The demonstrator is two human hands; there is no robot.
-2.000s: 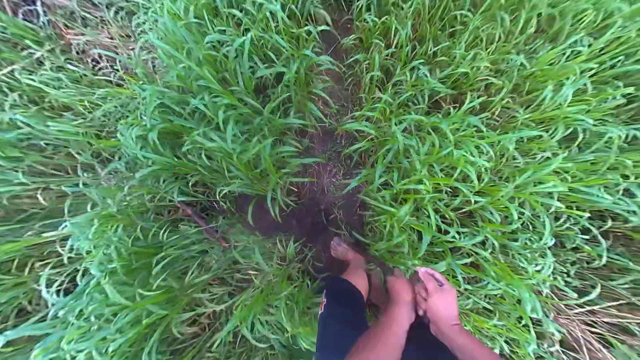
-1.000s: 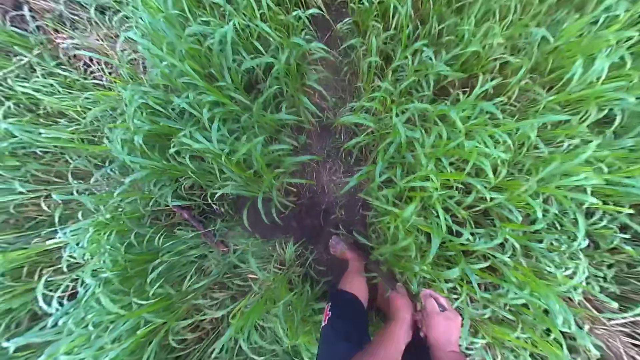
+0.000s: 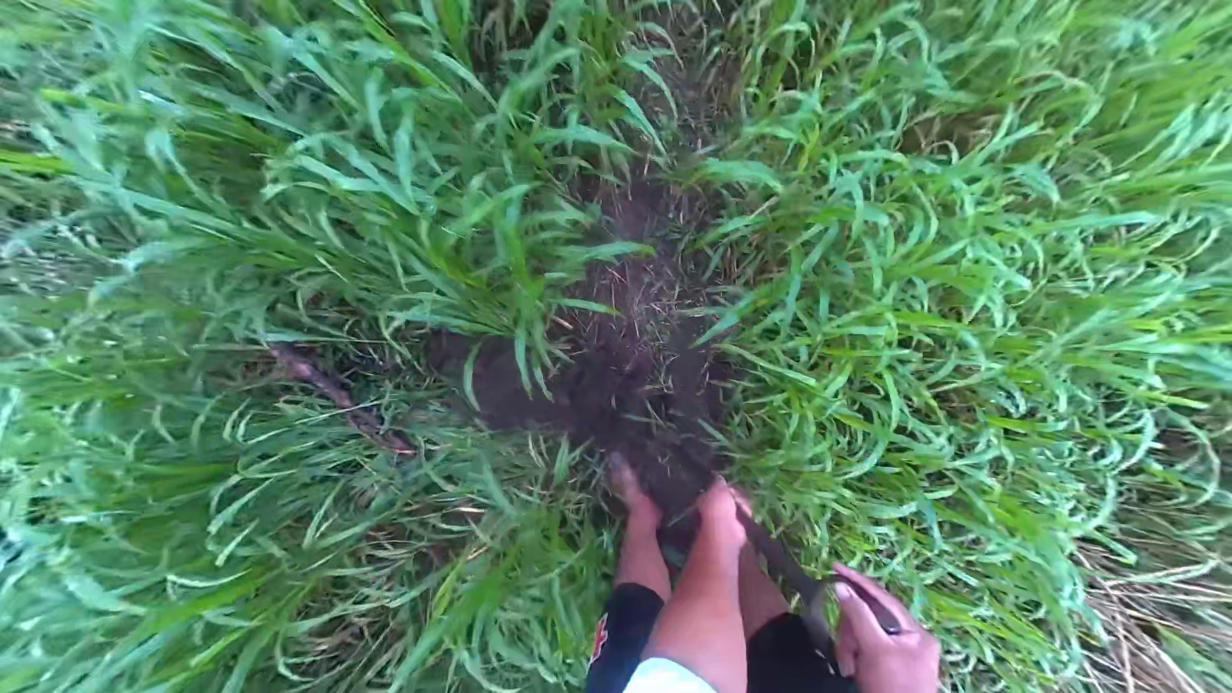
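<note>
A long dark tool shaft (image 3: 778,556) runs slantwise between my hands, with a looped handle (image 3: 871,604) at its near end. My right hand (image 3: 890,640) is closed around that handle at the lower right. Farther along the shaft, my left hand (image 3: 722,508) grips it close to the dark soil (image 3: 664,472). The far end of the tool cannot be told from the soil. My bare foot (image 3: 626,481) stands at the edge of the dug soil, left of my left hand.
Tall green grass (image 3: 962,337) rises on both sides of a narrow strip of bare soil (image 3: 640,279) that runs forward. A dark stick or root (image 3: 337,393) lies in the grass at the left. Dry straw (image 3: 1145,616) shows at the lower right.
My hands were close together and are now well apart on the tool. My left hand has moved forward toward the soil, and more of the shaft shows between them.
</note>
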